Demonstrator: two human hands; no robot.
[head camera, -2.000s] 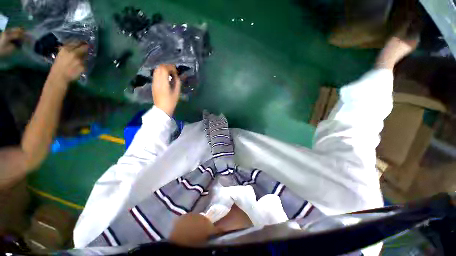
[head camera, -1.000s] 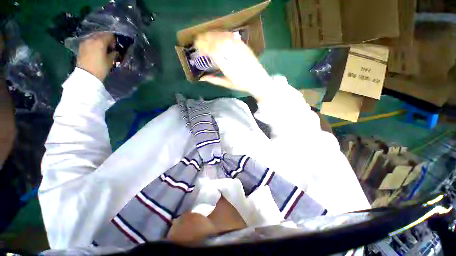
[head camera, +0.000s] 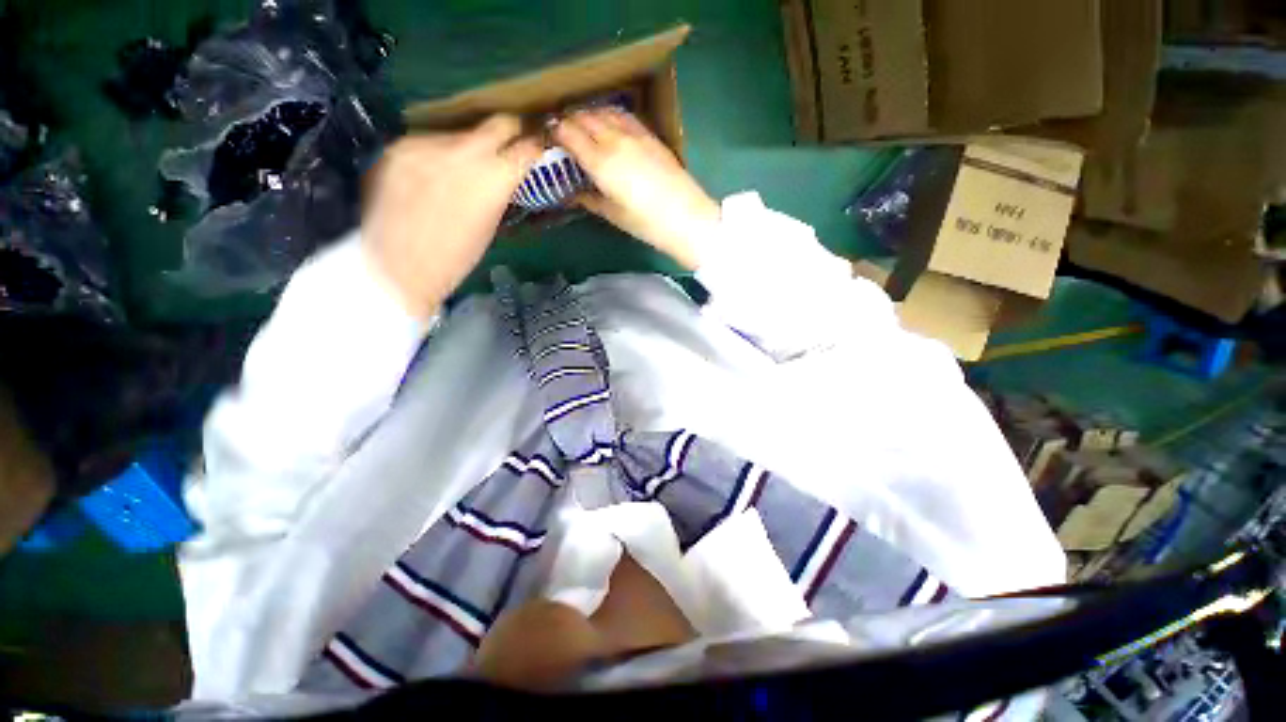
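A small open brown box (head camera: 660, 106) lies in front of me with its lid flap raised on the far side. A fan with a white and dark striped grille (head camera: 550, 179) sits inside. My left hand (head camera: 444, 205) reaches in at the box's left, fingertips beside the grille; whether it holds something is hidden. My right hand (head camera: 631, 176) has its fingers and thumb around the fan's right side. A crumpled clear bag (head camera: 233, 233) with black pieces inside lies left of the box.
Loose black pieces (head camera: 145, 74) lie at the upper left, with another clear bag (head camera: 57, 233) below. An open printed carton (head camera: 1004, 219) and a small clear bag (head camera: 891, 198) are at the right, below brown printed cartons (head camera: 867, 71). Blue stools (head camera: 134, 504) show low down.
My left hand has left the black pieces in the clear bag and moved right to the box. My right hand remains at the fan, and the box appears slightly further left in view.
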